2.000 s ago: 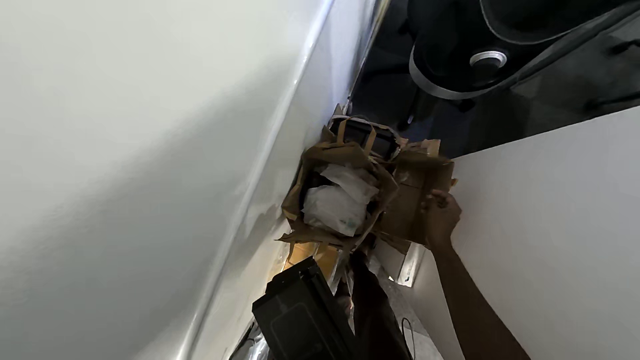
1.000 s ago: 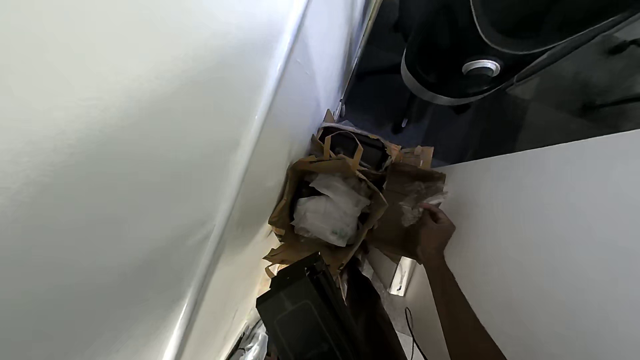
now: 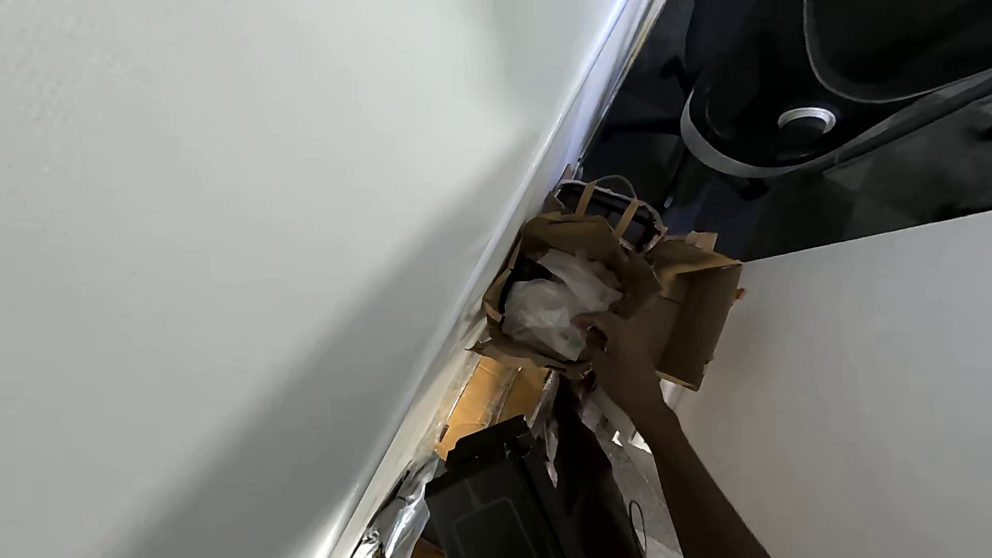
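Observation:
My right hand (image 3: 620,349) reaches over the near right rim of an open brown paper bag (image 3: 573,225), its fingertips at the crumpled translucent plastic (image 3: 546,314) inside. Whether the fingers grip that plastic is unclear. Against the bag's right side stands an open cardboard box (image 3: 701,322). Behind is another paper bag (image 3: 659,225) with handles and something dark in it. My left hand is out of the picture.
A white panel (image 3: 271,232) fills the left, and a white surface (image 3: 876,349) lies at right. A black computer-like case (image 3: 488,496) stands below the bag, near a flat cardboard piece (image 3: 484,399). A black chair (image 3: 775,93) is at upper right.
My right hand has moved left from the cardboard box to the plastic in the paper bag. One second ago it was at the box with a bit of clear plastic by its fingers.

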